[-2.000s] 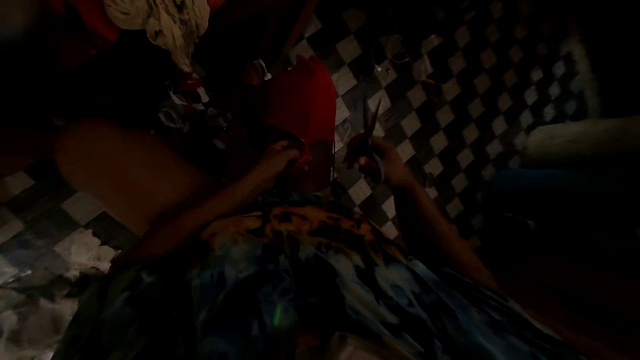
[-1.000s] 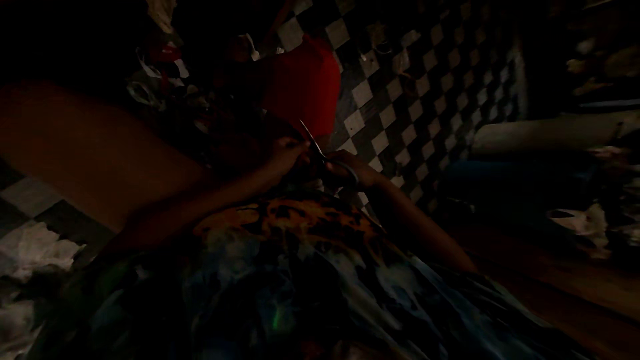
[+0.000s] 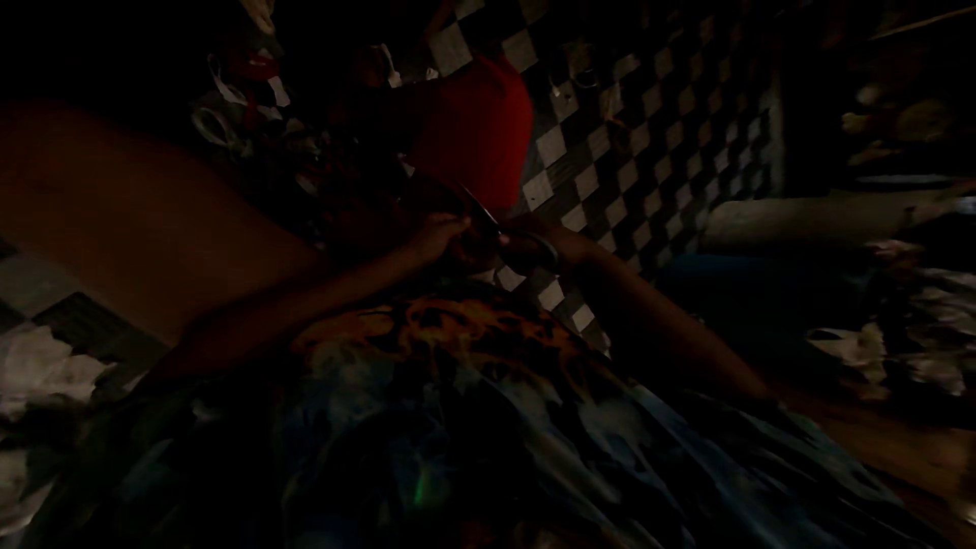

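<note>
The scene is very dark. My right hand point(image 3: 553, 242) is shut on a pair of scissors point(image 3: 483, 210), whose blades point up and left past my left hand's fingertips. My left hand point(image 3: 441, 232) pinches something dark, perhaps cloth, close to the blades; its outline is hard to make out. Just beyond both hands lies a bright red cloth point(image 3: 488, 137). Between my hands and that cloth, the reddish material is too dim to tell apart.
Mixed scraps point(image 3: 263, 114) lie in a heap at the upper left. Pale crumpled material point(image 3: 46, 370) is at the left edge. A checkered floor point(image 3: 587, 183) runs beyond my right arm. To the right are a pale roll-like object point(image 3: 793, 219), a blue one point(image 3: 762, 286) and whitish scraps point(image 3: 938, 328).
My right hand with the scissors has come in from the right to my left hand. The scissors pointed upward two seconds ago and now slant to the left. The view has shifted rightward.
</note>
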